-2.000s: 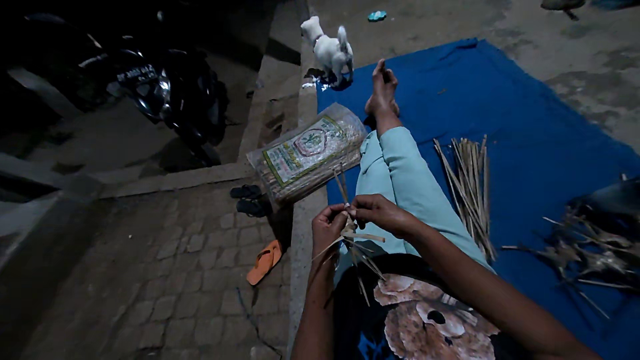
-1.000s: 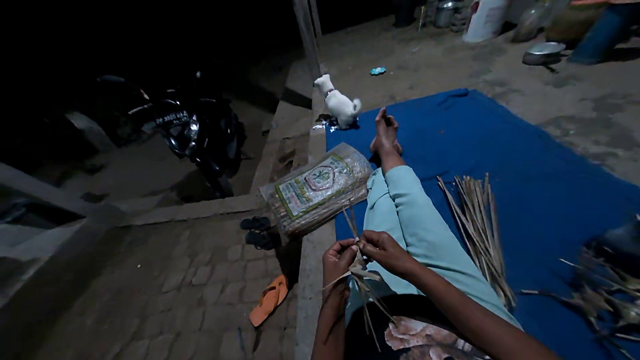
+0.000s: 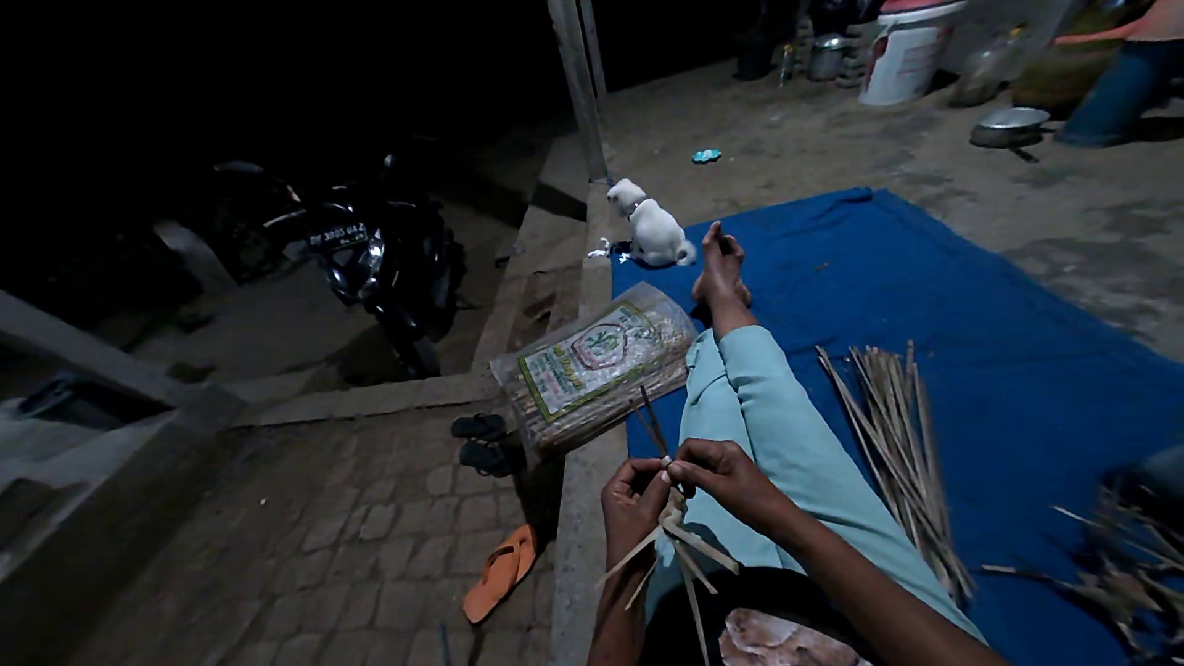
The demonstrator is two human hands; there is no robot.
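My left hand and my right hand meet above my thighs, fingertips pinched together on a small woven piece of dry plant strips. Two darker strip ends stand up past the fingers, and several pale strips fan out below toward my lap. A small pale band shows between the fingertips. Right of my legs, a bundle of long dry strips lies on the blue cloth. Left of my shins, a printed plastic sack lies on the raised edge, with similar-looking strips inside.
A white dog sits at the cloth's far left corner. An orange sandal and dark sandals lie on the paving at left. Beyond stands a motorcycle. Dry scraps lie at right; a white bucket and pan are farther back.
The dog, standing two seconds ago, is now sitting. Both hands stay together at the woven piece with small finger shifts. The view has tilted up, showing the bucket and pan.
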